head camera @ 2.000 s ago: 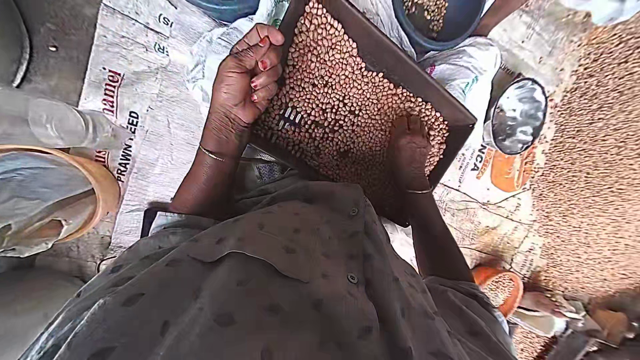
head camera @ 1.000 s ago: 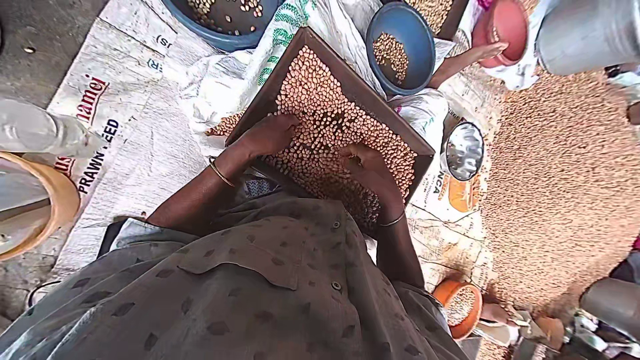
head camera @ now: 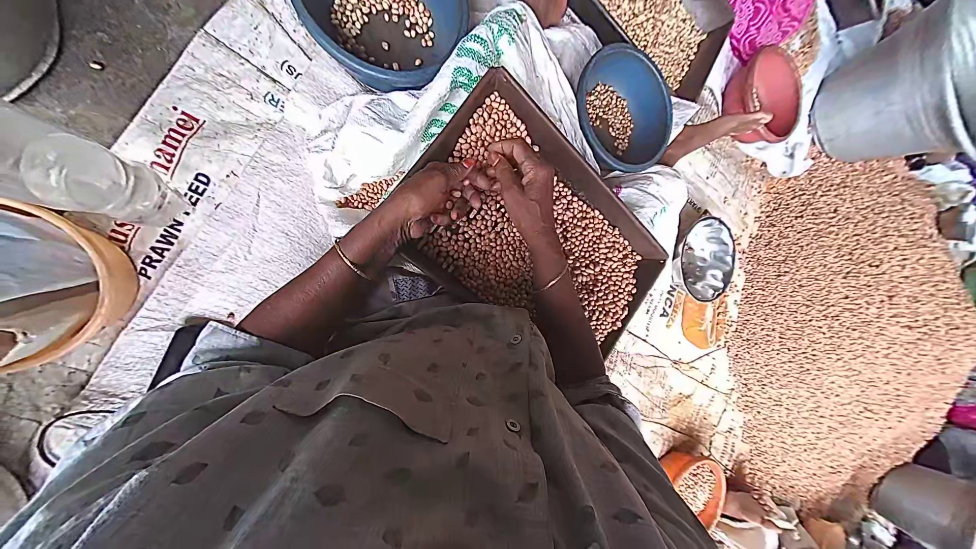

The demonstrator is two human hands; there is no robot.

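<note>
A dark square tray (head camera: pixel 621 217) lies at my lap, spread with shelled peanuts or similar seeds (head camera: pixel 602 267). Over its upper left part, my left hand (head camera: pixel 438 194) is palm up with fingers curled, and some seeds seem to lie in it. My right hand (head camera: pixel 526 179) meets it from the right, its fingertips bent toward the left fingers; whether it pinches a seed is too small to tell. A thin bangle circles each wrist. White woven sacking (head camera: pixel 488 57) lies beneath the tray's far side, with a few seeds on it at the left.
Beyond the tray are two blue basins (head camera: pixel 450 57) holding some seeds. Another person's hand (head camera: pixel 743 123) touches a red bowl (head camera: pixel 774 95). A shiny metal bowl (head camera: pixel 707 259) and a large seed heap (head camera: pixel 846 328) lie right, an orange bowl (head camera: pixel 713 496) lower right, a tan-rimmed bucket (head camera: pixel 114 290) left.
Two seconds ago my left hand was at the tray's left edge and my right lay in the seeds at the right. Both hands have since come together over the tray. The view has shifted.
</note>
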